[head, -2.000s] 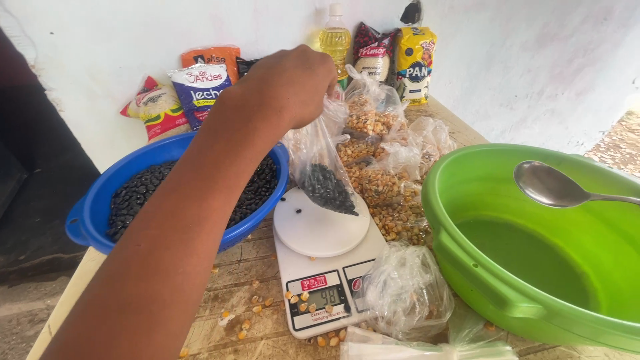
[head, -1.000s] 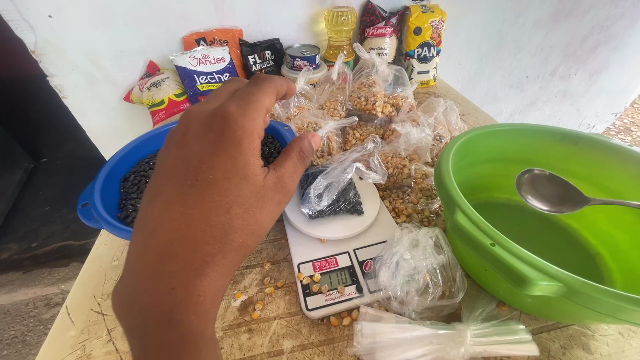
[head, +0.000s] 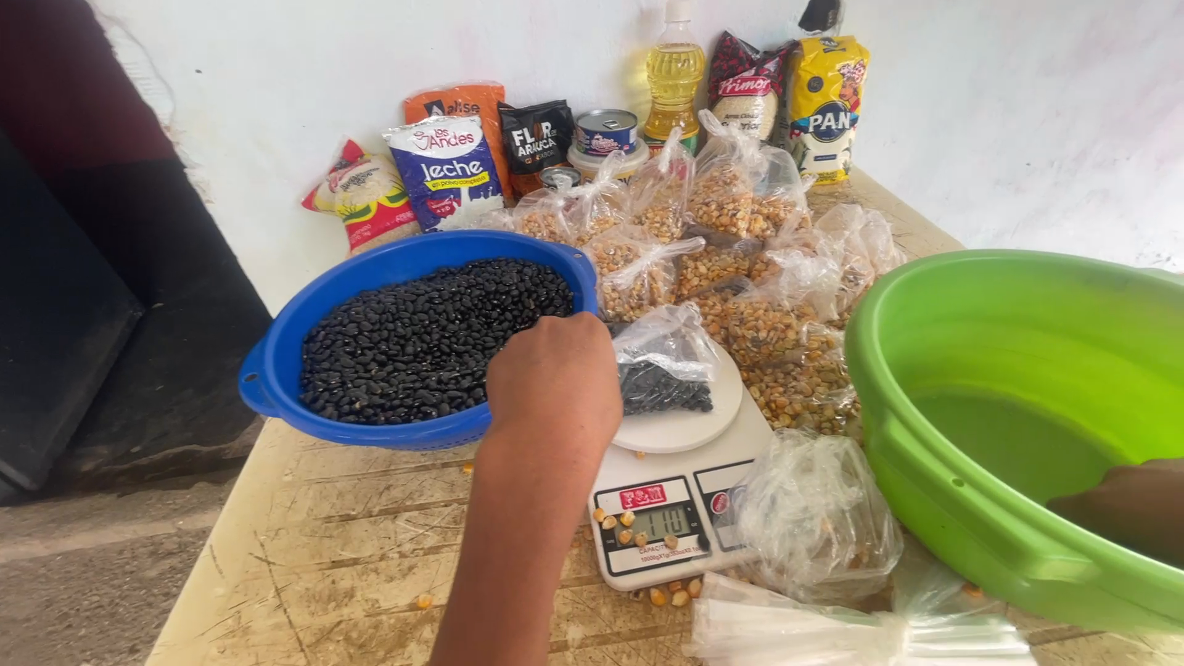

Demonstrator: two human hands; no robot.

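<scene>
My left hand (head: 555, 375) is curled over the right rim of a blue plastic basin (head: 370, 435), beside the small plastic bag of black beans (head: 661, 375). That bag lies on the round plate of a white digital kitchen scale (head: 684, 518); its fingers' side is turned away, so its grip is hidden. Black beans (head: 425, 342) fill much of the basin. At the right edge, my right hand (head: 1124, 509) reaches inside the green plastic basin (head: 962, 490); its fingers are hidden. The metal spoon is out of sight.
Several tied bags of corn kernels (head: 740, 199) stand behind the scale. Crumpled clear bags (head: 819, 518) and a stack of flat plastic bags (head: 832, 638) lie between scale and green basin. Loose kernels (head: 671, 595) are by the scale. Food packets and an oil bottle (head: 673, 79) line the wall.
The bag of beans, held up two seconds ago, rests on the scale. My left hand has moved back to the blue basin's rim. My right hand has come into view; the spoon is no longer visible.
</scene>
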